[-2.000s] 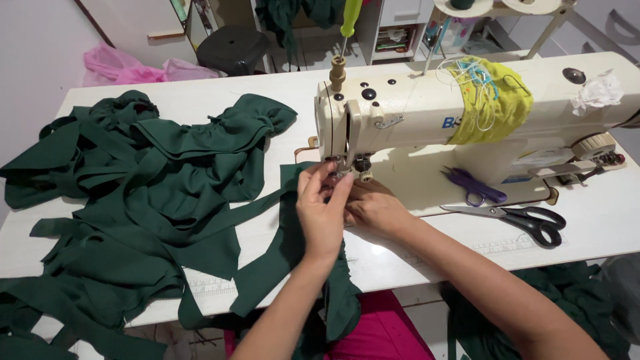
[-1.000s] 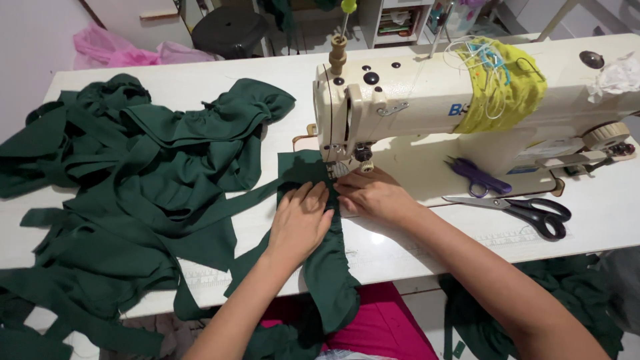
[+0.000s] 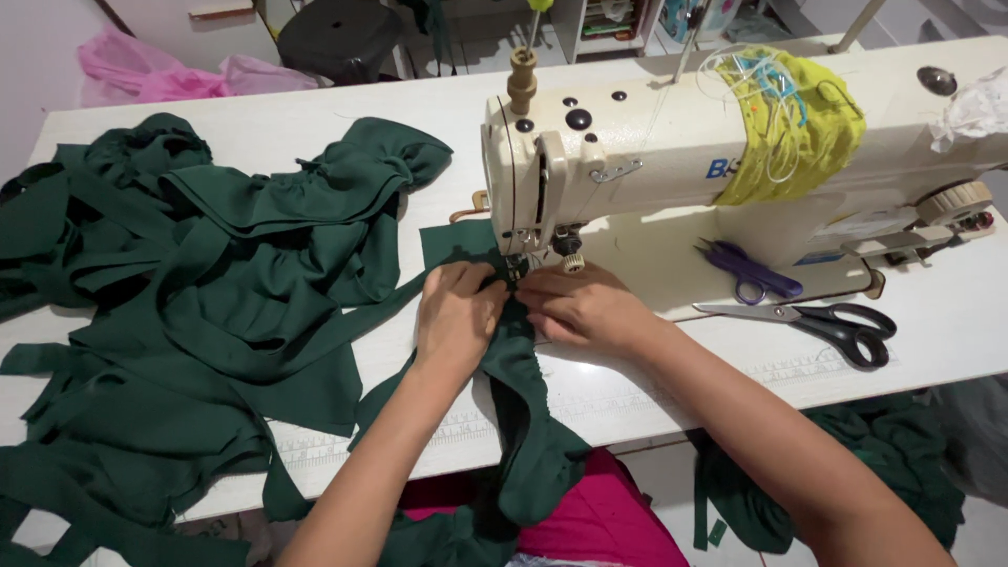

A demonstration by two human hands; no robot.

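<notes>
A strip of dark green fabric (image 3: 516,362) runs under the presser foot (image 3: 516,269) of a cream industrial sewing machine (image 3: 654,150) and hangs over the table's front edge. My left hand (image 3: 461,315) grips this fabric just left of the foot, with fingers bent. On the foot's other side, my right hand (image 3: 587,307) pinches the fabric edge, its fingertips close to those of the left. The fabric directly beneath the fingertips is hidden. A long narrow green strip (image 3: 378,311) leads from the pile at left to beside my left hand.
A heap of green garments (image 3: 276,260) covers the table's left side. Purple thread snips (image 3: 748,268) lie on the machine bed, and black-handled scissors (image 3: 827,323) in front of it. A yellow cloth (image 3: 795,126) with threads drapes the machine arm. More green fabric (image 3: 835,465) lies below at right.
My left hand, flat on the fabric one second ago, has moved up beside the presser foot and now has its fingers bent on the fabric. My right hand stays close to the foot.
</notes>
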